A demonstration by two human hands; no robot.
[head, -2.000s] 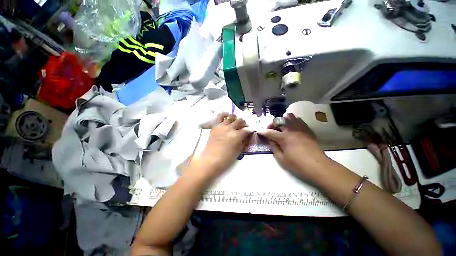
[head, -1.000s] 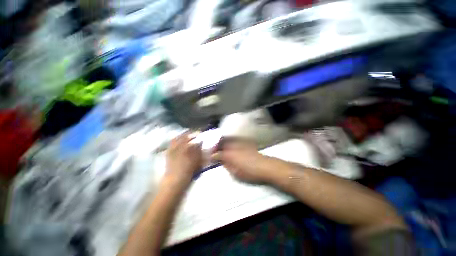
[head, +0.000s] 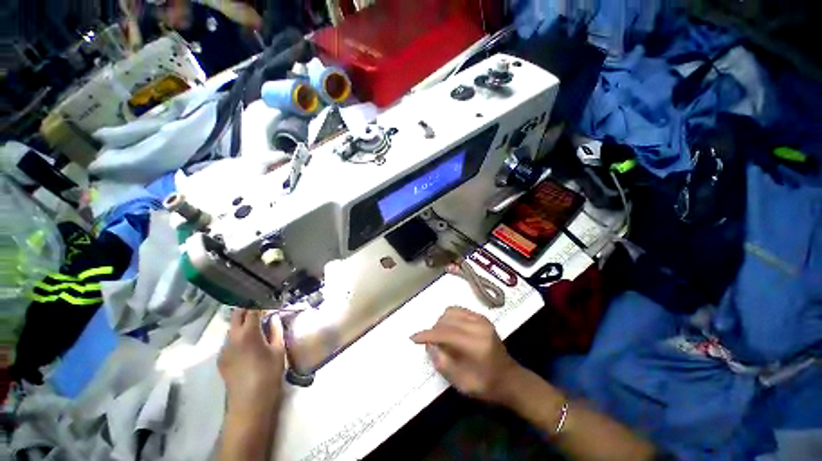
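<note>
The white sewing machine (head: 315,212) stands across the white table, its blue display lit. My left hand (head: 251,356) is beside the needle area (head: 302,302), fingertips just left of the presser foot. A whitish bit shows at its fingertips, but I cannot tell if it is gripped. My right hand (head: 469,351) is over the table front, away from the needle, index finger pointing left, with nothing seen in it. Grey cut pieces (head: 171,387) lie in a heap left of my left hand.
A dark phone (head: 538,218) with an orange-red screen lies right of the machine. Red-handled snips (head: 494,267), a brownish cord loop (head: 484,286) and black loops (head: 545,274) lie nearer. Thread cones (head: 290,95) and a red box (head: 397,45) stand behind. Blue fabric (head: 658,396) fills the right.
The view has swung right, bringing the phone and blue fabric piles into clear view. My right hand has moved away from the needle and from my left hand, which stays by the needle.
</note>
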